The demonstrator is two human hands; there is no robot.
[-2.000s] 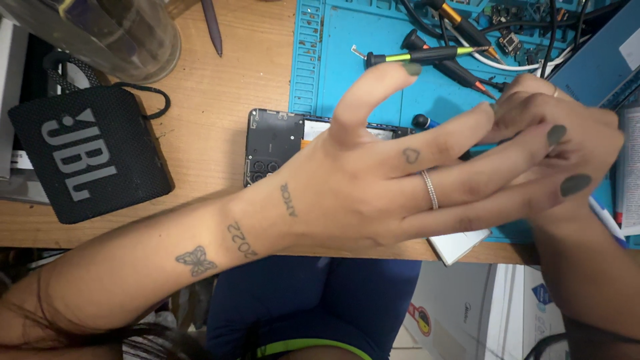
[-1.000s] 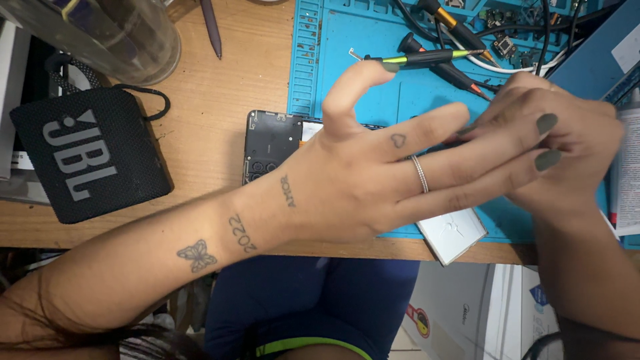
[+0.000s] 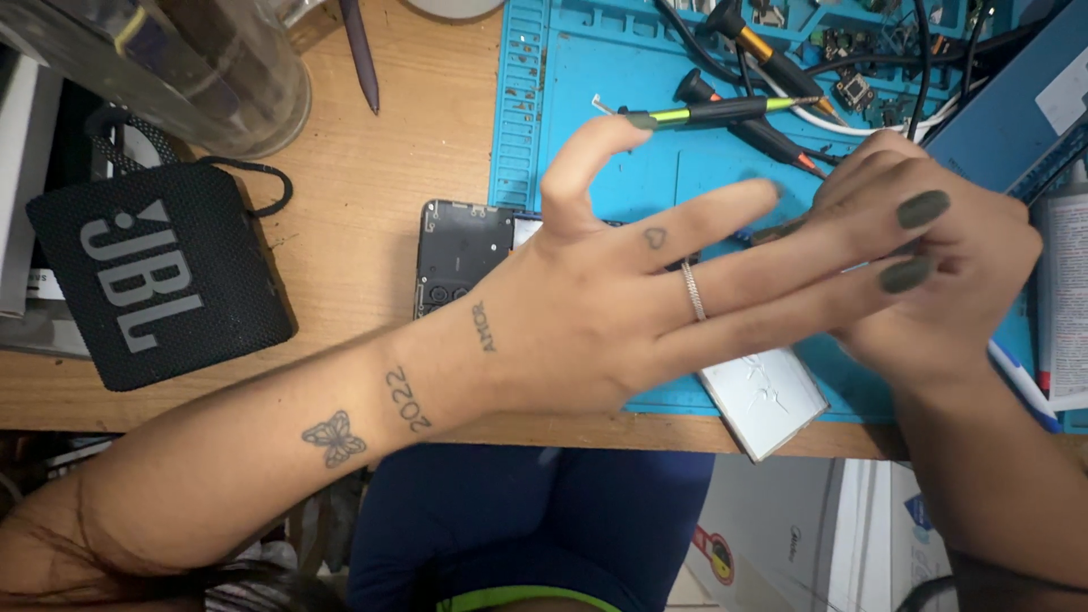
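My left hand (image 3: pixel 612 297) stretches over the blue silicone repair mat (image 3: pixel 612 76), fingers apart, its longer fingertips against my right hand. My right hand (image 3: pixel 935 246) is curled at the right; whether it holds something between its fingers is hidden. Beneath my left hand lies an opened smartphone (image 3: pixel 463 255), mostly covered, with its camera end showing. By my left thumb lies a green and black double-ended tool (image 3: pixel 722 110) with a hooked tip. A white flat rectangular piece (image 3: pixel 761 399), probably a phone battery, overhangs the table's front edge.
A black JBL speaker (image 3: pixel 161 272) and a glass container (image 3: pixel 204 76) stand at the left, near a dark stylus or pen (image 3: pixel 360 55). Screwdrivers (image 3: pixel 773 59), cables and small circuit boards crowd the back right. A tube (image 3: pixel 1064 289), a pen (image 3: pixel 1022 387) and a blue box (image 3: pixel 1011 102) are at the right.
The index finger of my left hand has shifted a little, and my right hand's curled fingers have changed pose slightly. The white rectangular piece shows more than two seconds ago.
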